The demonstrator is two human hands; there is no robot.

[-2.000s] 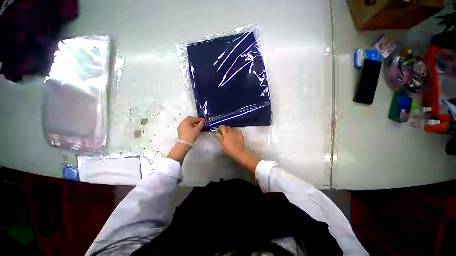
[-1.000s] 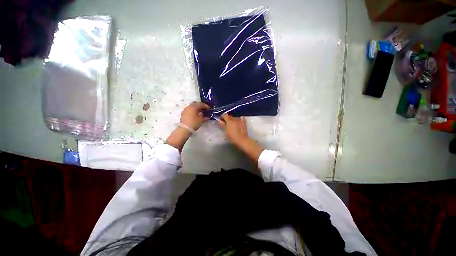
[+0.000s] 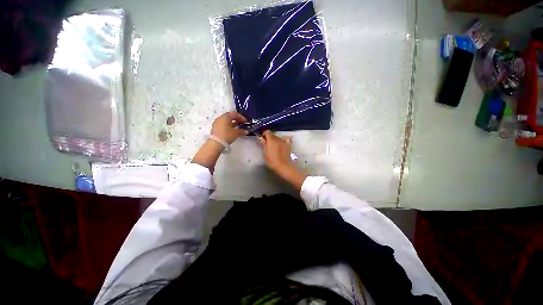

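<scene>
Dark navy trousers (image 3: 277,68), folded to a compact rectangle, lie inside a clear, shiny polybag (image 3: 218,37) on the white table. The bag's clear edge runs across the trousers near their lower end. My left hand (image 3: 226,132) pinches the lower left corner of the bag. My right hand (image 3: 277,152) is just right of it, its fingertips at the bag's lower edge. What exactly lies between the fingers is too small to tell.
A stack of polybags (image 3: 89,89) lies at left, with a white card in a clear sleeve (image 3: 131,180) below it. A maroon heap (image 3: 24,33) is at upper left. At right are a smartphone (image 3: 455,77), a small green object (image 3: 489,110) and a cardboard box (image 3: 491,5).
The view has shifted, so the table's things sit higher in the picture. Both hands remain at the bag's lower left corner, with only small finger movements.
</scene>
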